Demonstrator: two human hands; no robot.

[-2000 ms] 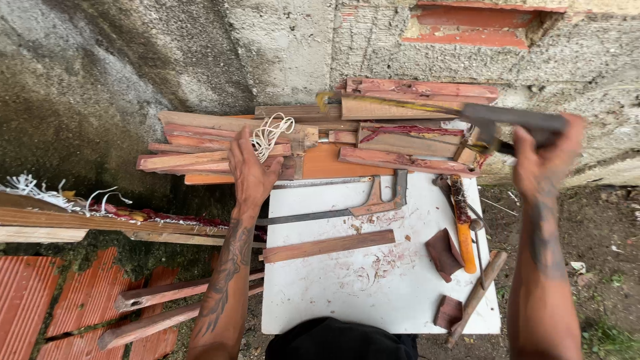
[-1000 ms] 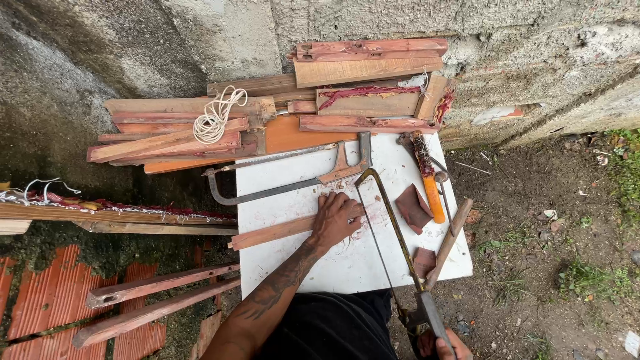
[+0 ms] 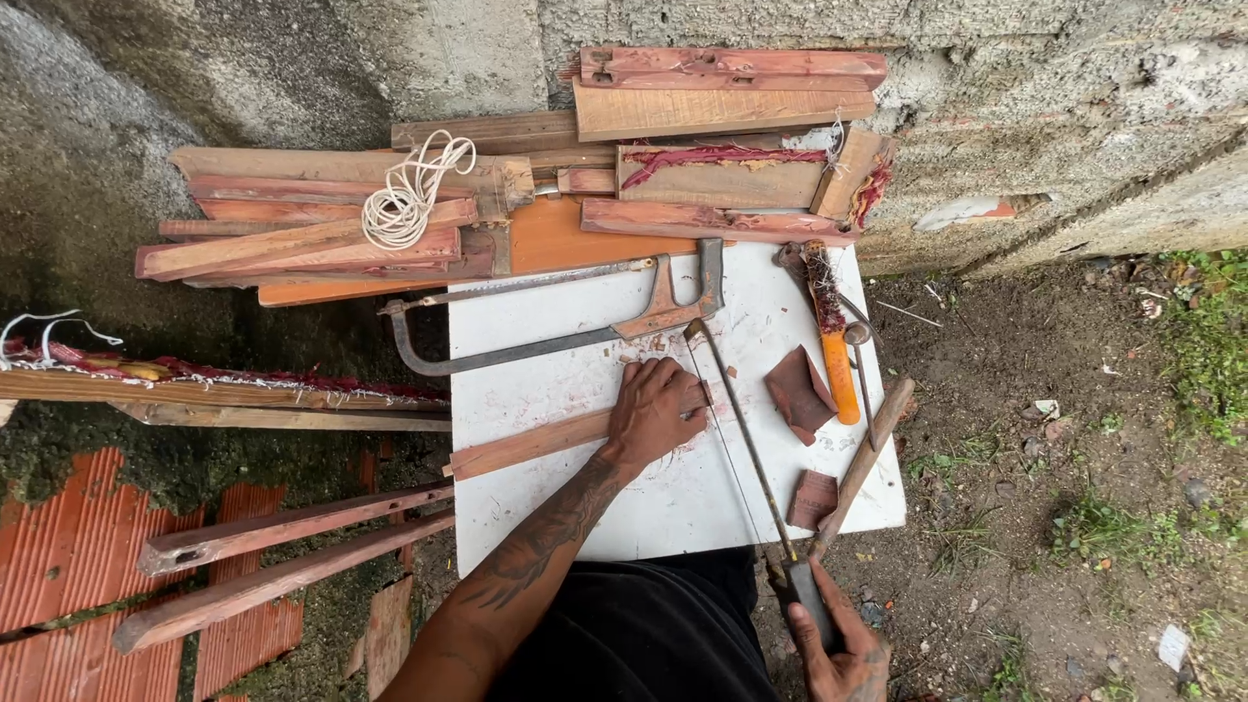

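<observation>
My left hand (image 3: 655, 411) grips a narrow wood strip (image 3: 531, 444) and presses it on the white board (image 3: 585, 517). The handle of a thin-framed hacksaw (image 3: 746, 434) is in my right hand (image 3: 838, 639), below the board's near edge. Its blade lies across the strip's right end, just beside my left fingers. Behind my left hand lies a larger hacksaw (image 3: 663, 310) with a worn metal frame. An orange-handled brush (image 3: 838, 375), a folded piece of sandpaper (image 3: 799, 395), a smaller sandpaper piece (image 3: 812, 499) and a hammer with a wooden handle (image 3: 863, 468) are at the right.
Wood pieces (image 3: 731, 109) and a coil of white cord (image 3: 402, 210) are stacked along the concrete wall (image 3: 458, 58). Long wooden bars (image 3: 292, 575) extend at the left over red hollow bricks (image 3: 68, 546). Soil with grass (image 3: 1092, 526) lies to the right.
My left hand has come down from near the cord onto the wood strip. My right hand has brought the thin-framed hacksaw from the far right down to the strip's end.
</observation>
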